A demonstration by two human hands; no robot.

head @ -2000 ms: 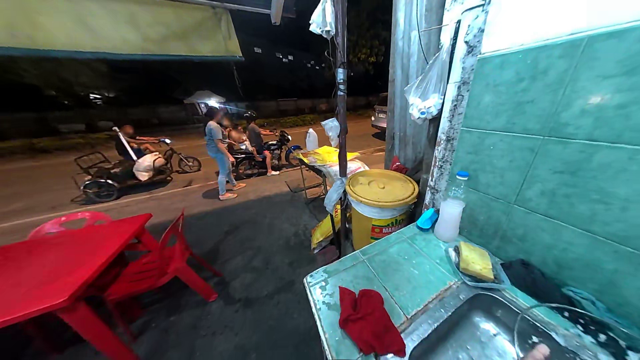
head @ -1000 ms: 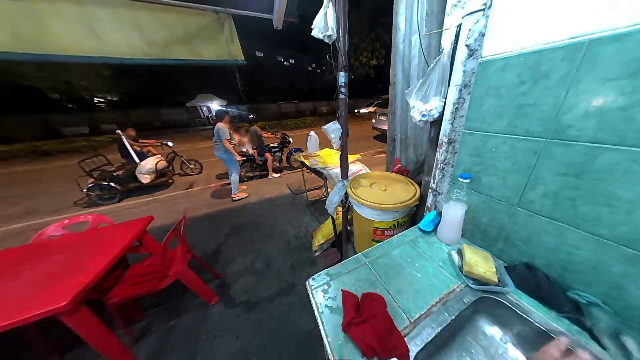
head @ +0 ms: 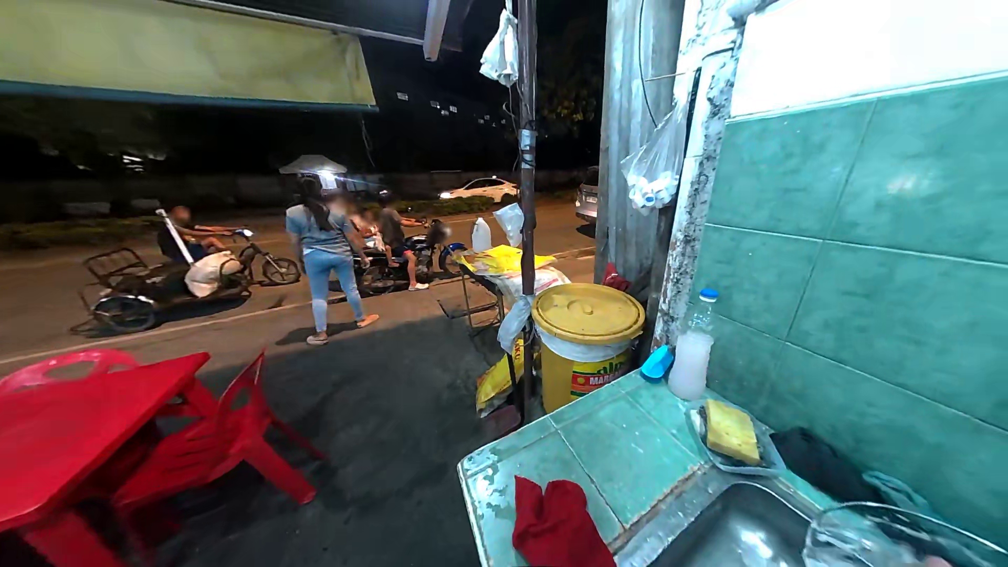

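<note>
At the bottom right, a clear bowl point(head: 890, 516) is tilted over the metal sink point(head: 736, 524). A small patch of skin shows through or beside it at the frame's bottom edge; whether it belongs to my left or my right hand, and its grip, cannot be told. Most of both hands is out of view. Beside the sink a yellow sponge point(head: 731, 431) rests in a clear plastic dish point(head: 760, 470). A red cloth point(head: 557, 524) lies on the green tiled counter point(head: 622, 449). A bottle of whitish liquid with a blue cap point(head: 691, 362) stands by a blue object point(head: 657, 364).
A yellow lidded bucket point(head: 587, 315) is beyond the counter, near a pole point(head: 528, 197). Dark cloth point(head: 823, 465) lies against the tiled wall point(head: 906, 260). Left are a red plastic table point(head: 79, 433) and chair point(head: 228, 441). A person point(head: 327, 252) stands near motorcycles and a three-wheeled cycle point(head: 157, 291).
The clear bowl, out of view one second ago, is over the sink again. The standing person has turned the back to me, and a light-coloured car is now farther into view on the road.
</note>
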